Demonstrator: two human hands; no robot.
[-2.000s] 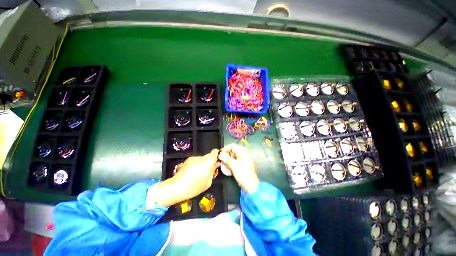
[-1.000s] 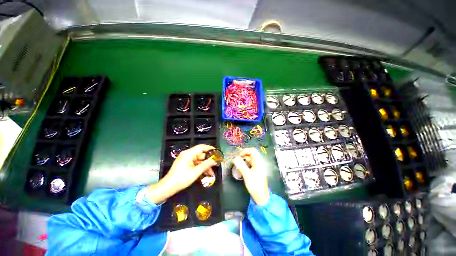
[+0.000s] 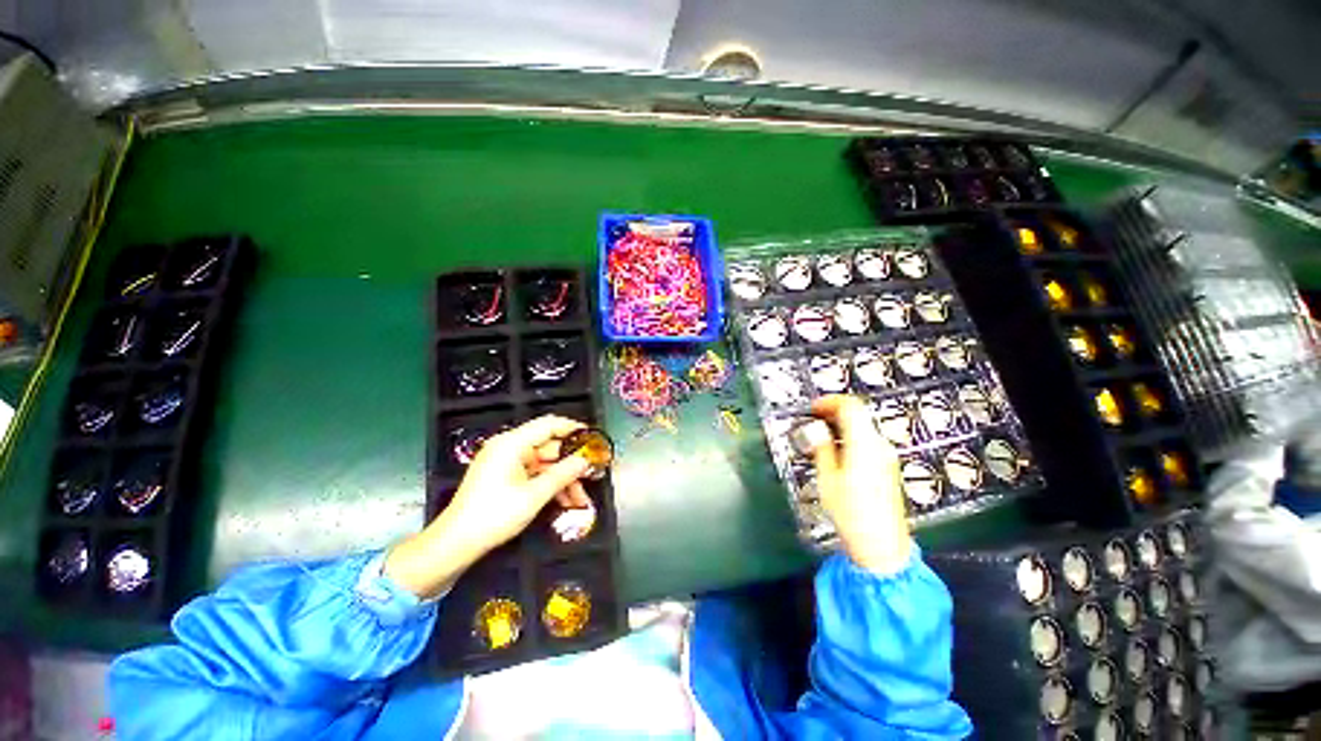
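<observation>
My left hand [image 3: 500, 492] holds a gold, dark-rimmed round housing [image 3: 591, 455] between thumb and fingers, above the black pocket tray [image 3: 598, 576]. A silver disc [image 3: 571, 523] shows just below these fingers. My right hand [image 3: 864, 485] is over the clear blister tray [image 3: 927, 524], with its fingertips on a silver disc [image 3: 808, 434] at the tray's left part. The hand hides some tray cells. Two gold housings [image 3: 567, 610] sit in the nearest pockets of the black tray, and dark units [image 3: 551, 361] in its far pockets.
A blue bin [image 3: 659, 339] of tangled leads stands behind a loose wire pile [image 3: 645, 381]. Another black tray [image 3: 149, 420] lies left. Gold pieces [image 3: 1081, 342] fill a tray at right, with a dark tray [image 3: 956, 177] behind. Stacked blister trays [image 3: 1108, 637] are lower right.
My right hand has moved right, from beside my left hand to over the clear tray. My left hand has turned the gold housing into view and still holds it. The camera view has shifted right.
</observation>
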